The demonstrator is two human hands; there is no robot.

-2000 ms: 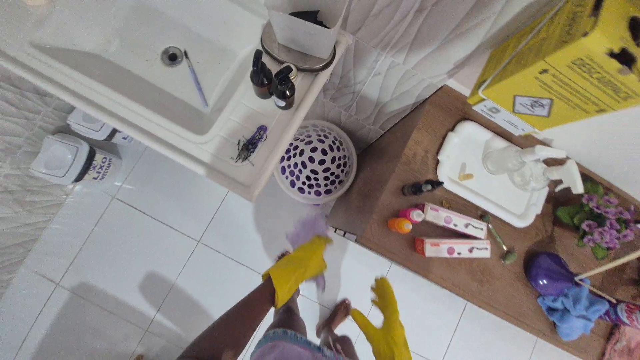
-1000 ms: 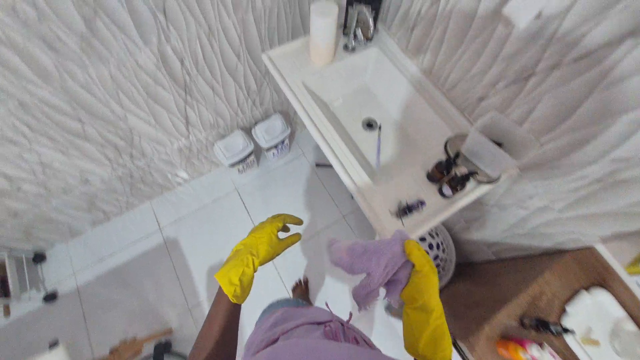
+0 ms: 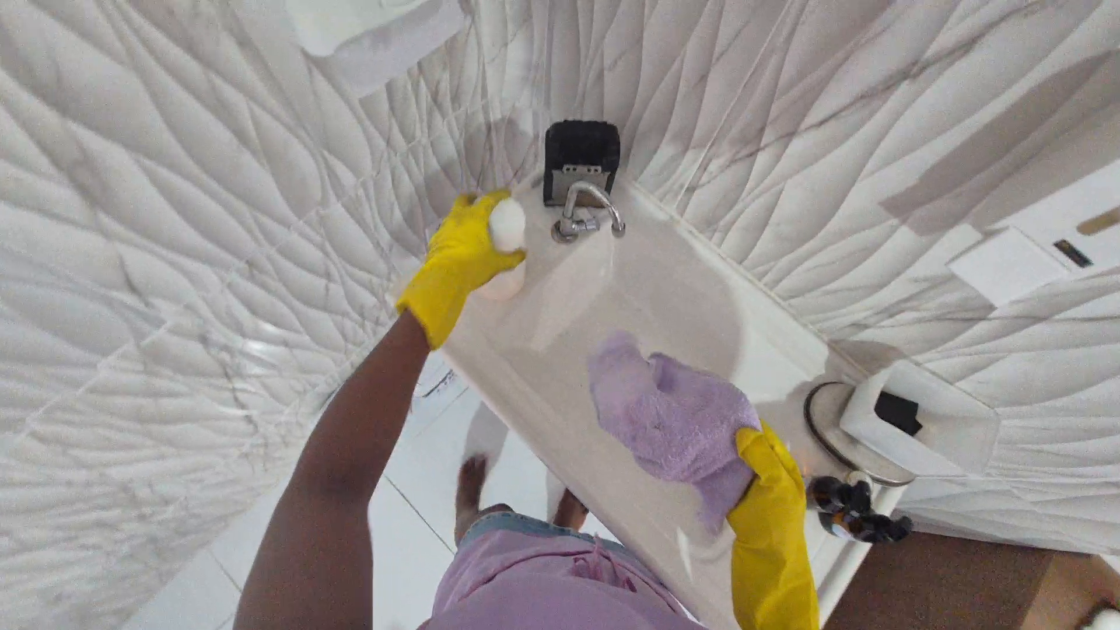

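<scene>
My left hand (image 3: 466, 249), in a yellow rubber glove, grips a white cylindrical object (image 3: 507, 227) at the sink's back left corner, its thumb and fingers around the upper part. My right hand (image 3: 770, 490), gloved the same way, holds a crumpled lilac cloth (image 3: 669, 416) over the basin of the white sink (image 3: 542, 359). The cloth hides much of the basin, with the drain out of sight. A curved chrome faucet (image 3: 588, 206) stands to the right of my left hand, in front of a black item (image 3: 582, 144) against the wall.
Dark bottles (image 3: 853, 512) stand at the sink's right end beside a round tray (image 3: 840, 420) and a whitish container (image 3: 919, 416) with something black inside. Textured tile walls meet behind the faucet. A brown surface (image 3: 954, 577) lies at the lower right.
My left hand has moved to the white cylinder and taken hold of it. The lilac cloth in my right hand is now over the basin. The view has shifted strongly toward the sink.
</scene>
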